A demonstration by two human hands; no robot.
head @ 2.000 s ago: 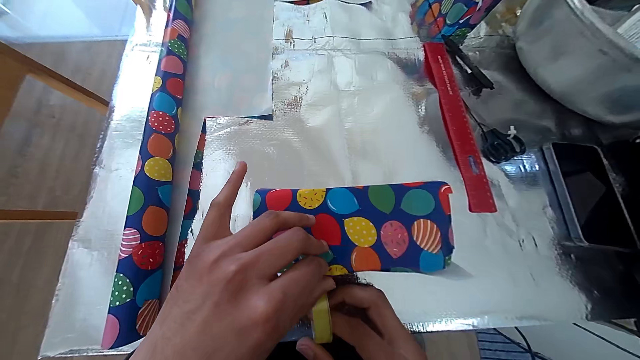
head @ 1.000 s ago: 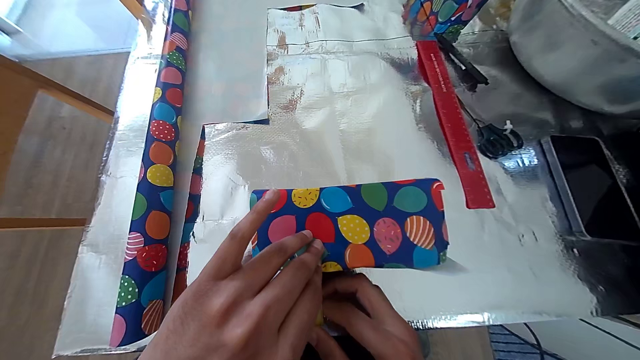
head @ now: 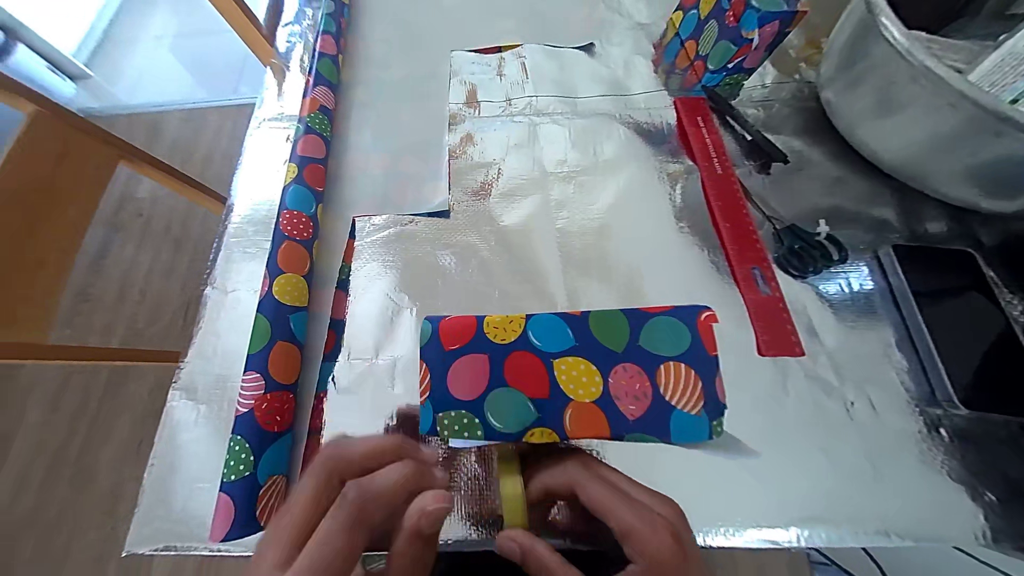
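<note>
A flat rectangular piece covered in balloon-print wrapping paper (head: 560, 376) lies on the silver foil sheet, just beyond both hands. My right hand (head: 612, 508) holds a yellow roll of adhesive tape (head: 512, 490) on edge between thumb and fingers, close to the near edge of the wrapped piece. My left hand (head: 368, 504) is at the left of the tape roll, its fingers bent and somewhat blurred; whether a bit of tape is between its fingertips cannot be made out.
A long roll of balloon wrapping paper (head: 292, 288) runs along the left. Cut paper lies pale side up beyond the hands. At the right are a red ruler (head: 740, 232), a black cable (head: 808, 250), a smartphone (head: 956, 328) and a metal pot (head: 920, 104). Another balloon-print item (head: 724, 44) stands at the back.
My left hand has come off the wrapped piece, drawn back toward the near edge, and its outstretched index finger is now bent. The yellow tape roll, mostly hidden a second ago, shows again.
</note>
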